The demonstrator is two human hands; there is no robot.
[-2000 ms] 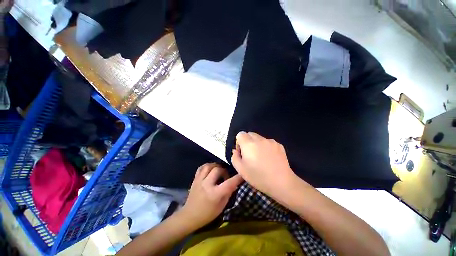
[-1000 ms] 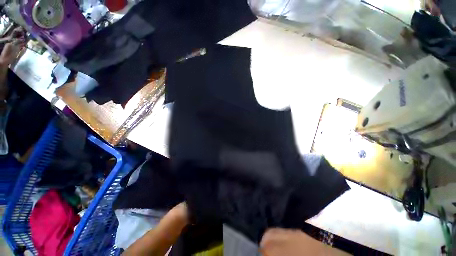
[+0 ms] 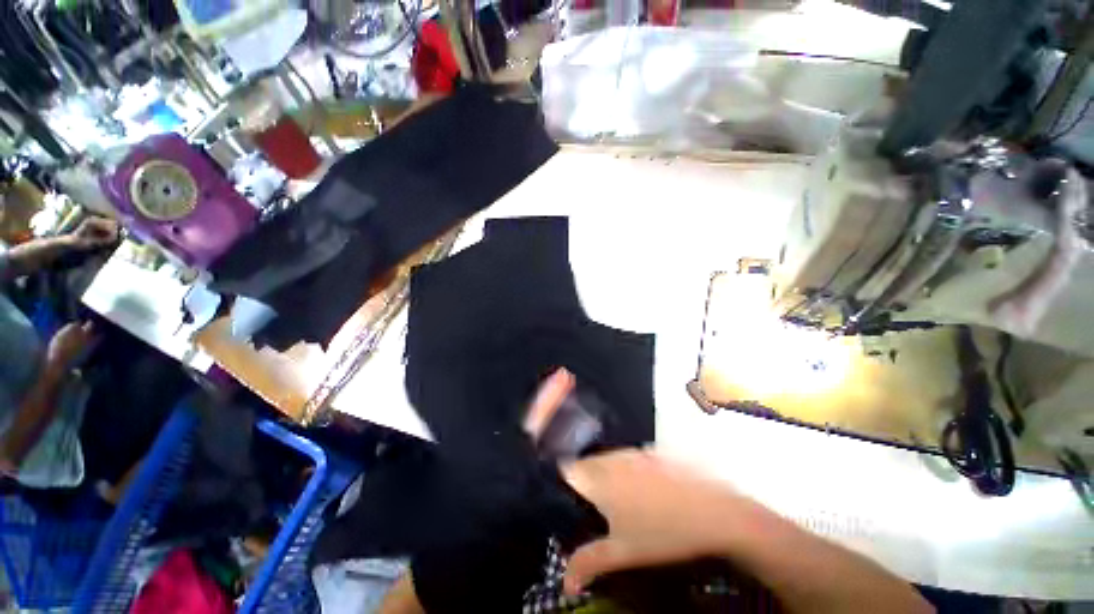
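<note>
A black fabric panel (image 3: pixel 516 324) with a curved, notched right edge lies on the white table and hangs over its front edge. My right hand (image 3: pixel 648 504) is blurred at the panel's lower right, its thumb apart; its grip on the cloth is unclear. A blurred fingertip (image 3: pixel 552 402) and a small greyish patch (image 3: pixel 573 429) show on the panel; I cannot tell which hand the fingertip belongs to. Of my left arm only a bit of skin (image 3: pixel 402 596) shows at the bottom edge; black cloth hides the rest.
The sewing machine head (image 3: pixel 858 228) and its yellowish bed (image 3: pixel 780 372) are at right, with black-handled scissors (image 3: pixel 981 450) there. A pile of black pieces (image 3: pixel 408 174) and a purple device (image 3: pixel 180 198) are at upper left. A blue basket (image 3: pixel 294 528) is lower left. Another person's arm (image 3: pixel 42 384) shows far left.
The view has tilted up. The panel, blurred and bunched near me a second ago, now lies flatter on the table. My right hand has moved up onto it; less of my left arm shows.
</note>
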